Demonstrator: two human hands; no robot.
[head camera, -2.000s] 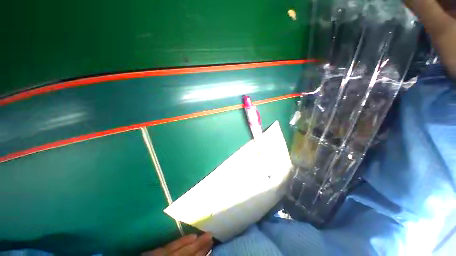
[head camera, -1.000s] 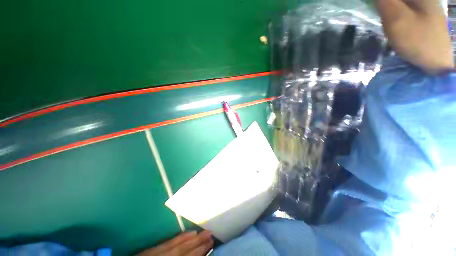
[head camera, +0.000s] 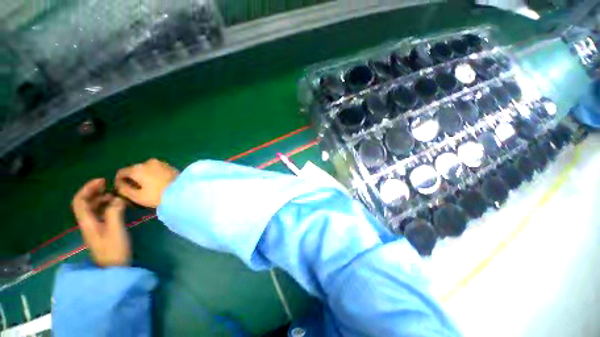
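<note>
My left hand (head camera: 104, 224) is raised at the left with its fingers curled. My right hand (head camera: 148, 184) reaches in from the right, and its fingertips meet or nearly meet the left ones. A small dark shape shows between the fingertips, but blur hides whether it is a held object. The clear plastic blister tray (head camera: 368, 172) lies at the right with rows of round watches in its pockets. Most discs are dark; several look bright white.
A green conveyor belt (head camera: 263, 112) curves behind red tape lines, with small dark items on it at the left. Crumpled clear plastic (head camera: 151, 39) lies beyond its rail. A pink-tipped marker (head camera: 287, 162) and white paper (head camera: 318, 175) show behind my right sleeve. Another person's blue sleeve (head camera: 589, 108) is at the right edge.
The view has shifted, showing the tray's rows and the conveyor. My left hand has left the paper's edge; my right hand has come from the upper right to meet it.
</note>
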